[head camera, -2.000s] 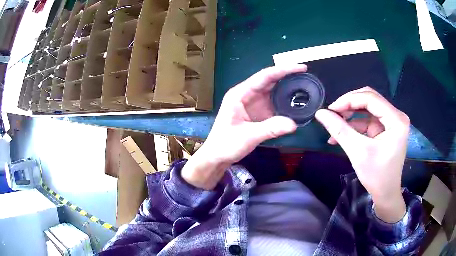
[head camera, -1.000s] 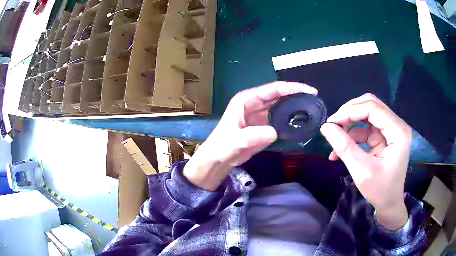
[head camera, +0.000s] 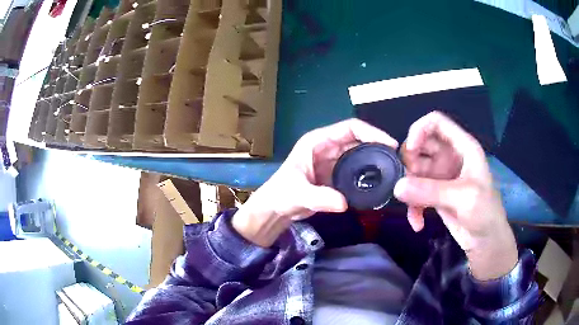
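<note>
A round black speaker driver (head camera: 367, 178) with a ringed cone and shiny centre is held face up towards me, just beyond the bench's near edge. My left hand (head camera: 305, 174) grips it by the left side, thumb below and fingers over the top rim. My right hand (head camera: 447, 181) is at the speaker's right rim, thumb and forefinger against it. I cannot tell whether a thin strip is between those fingertips. A black strip sheet (head camera: 432, 111) with a white band along its far edge lies behind the hands.
A brown partitioned carton (head camera: 206, 114) with pale wires stands at left. A second black sheet (head camera: 539, 149) lies at right, with a white paper scrap (head camera: 547, 54) beyond it. A slotted cardboard strip (head camera: 179, 202) and a white box (head camera: 32, 273) are below the bench edge.
The speaker has moved down and slightly left in my left hand. My right hand has moved in from just beside the rim to against it, with its fingers raised. The bench view has shifted slightly down.
</note>
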